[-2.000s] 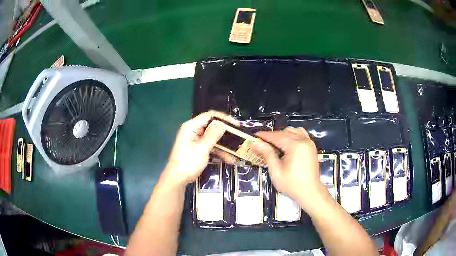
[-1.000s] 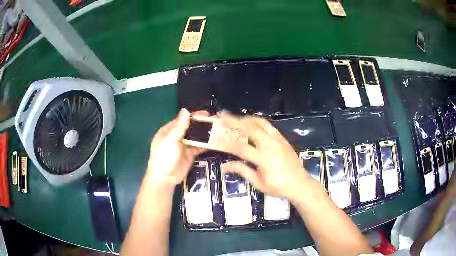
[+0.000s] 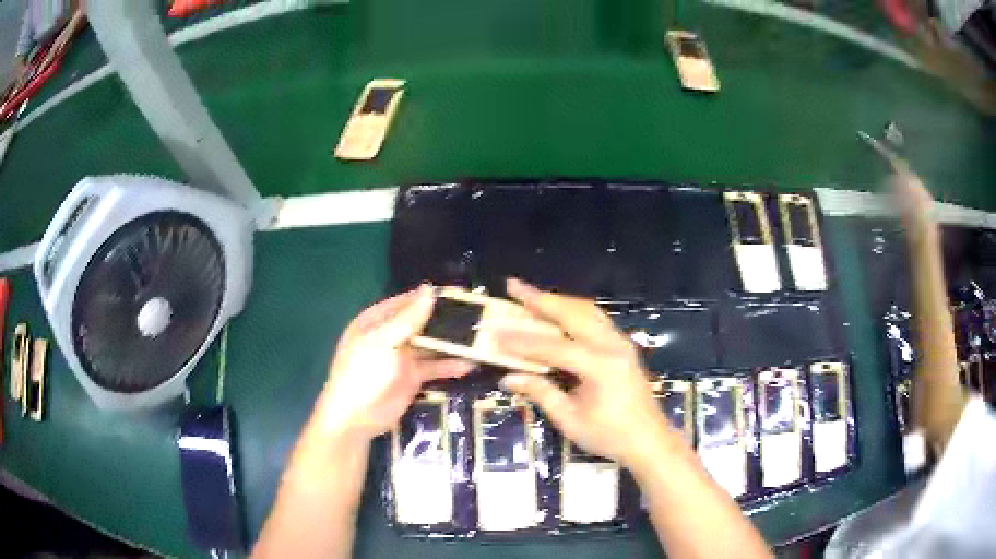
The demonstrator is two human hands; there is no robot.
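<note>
A gold keypad phone is held nearly level above the black pocket mat, dark screen to the left. My left hand grips its screen end. My right hand is around its lower end, fingers over the keypad area, which is mostly hidden. Front housings with dark windows and white lower halves lie in the mat's near row, such as this front housing. Two more, including this upper front housing, lie in its far right pockets.
A grey fan stands left, a black slab below it, beside a frame post. Two phones lie on the green conveyor belt. Another person's arm reaches over a second mat at right.
The held phone has turned flatter and stays between both hands. The belt phones have shifted left in view. Another person's arm has come in at the right. The camera view has shifted.
</note>
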